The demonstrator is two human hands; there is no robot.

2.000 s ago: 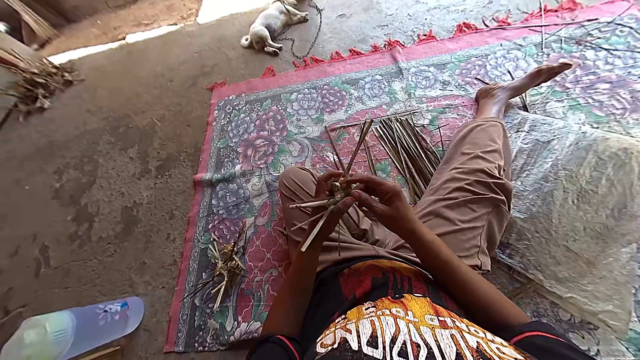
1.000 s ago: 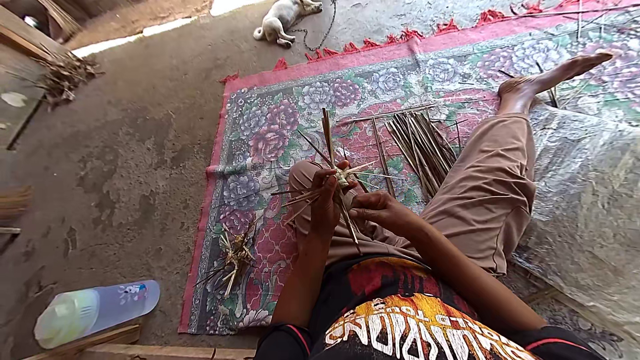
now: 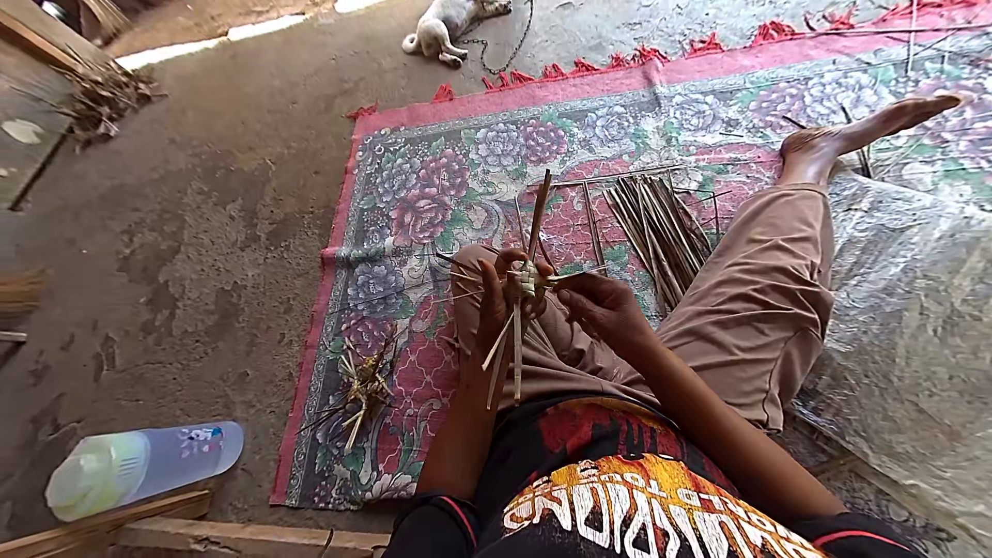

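Above my lap, a small woven piece of dried leaf strips (image 3: pixel 528 280) shows a pale plaited centre with loose strip ends sticking out on all sides. My left hand (image 3: pixel 497 298) grips it from the left and below, its fingers around the woven centre. At the right side, my right hand (image 3: pixel 601 304) pinches a strip between thumb and forefinger. A bundle of dry leaf strips (image 3: pixel 659 236) lies on the floral rug beyond my bent leg. Another bunch of tangled strips (image 3: pixel 364 387) rests on the rug's left part.
The floral rug (image 3: pixel 422 139) lies on a rough concrete floor. A clear plastic water container (image 3: pixel 147 465) lies at lower left beside wooden boards (image 3: pixel 232 535). A clear plastic sheet (image 3: pixel 899 310) covers the right side. A chained pale dog (image 3: pixel 446 31) lies beyond the rug, and dry plant stalks (image 3: pixel 105 97) are at upper left.
My right hand has risen from below the woven piece to a strip at its right side. The piece has been turned, with strips now pointing up and down. My left hand keeps hold of it.
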